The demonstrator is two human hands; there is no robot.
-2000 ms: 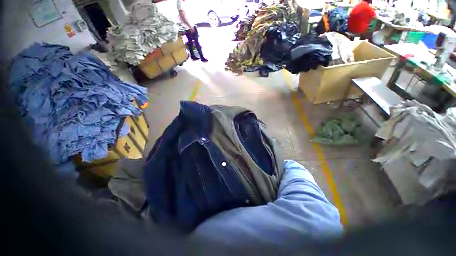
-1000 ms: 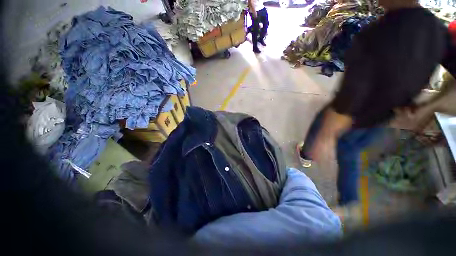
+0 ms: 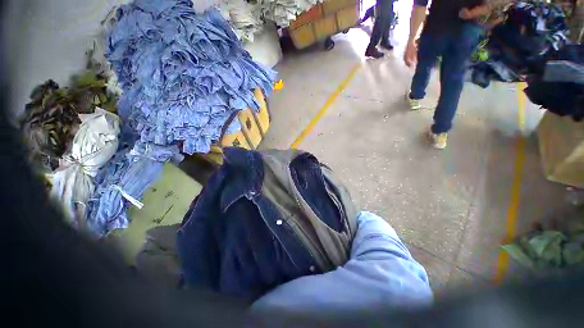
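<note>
A bulky armful of dark blue denim jackets (image 3: 234,224) with grey-brown panels is held up close in front of me. A collar, a shiny button and pale seams show on top. A light blue sleeve (image 3: 358,275), seemingly on one of my arms, bends across the lower right side of the bundle and touches it. Both my hands are out of sight, hidden by the jackets or the dark lower rim.
A tall light blue garment heap (image 3: 182,77) sits on a yellow-brown trolley (image 3: 256,122) at left. A tied white bundle (image 3: 93,144) and a green panel (image 3: 163,202) lie nearer. A person (image 3: 442,57) is ahead; another's legs show beyond. Green cloth (image 3: 551,246) lies at right.
The view has turned, so the blue heap sits farther right. A person in dark clothes crossed close at right and is now farther ahead. The jackets stay held in front of me.
</note>
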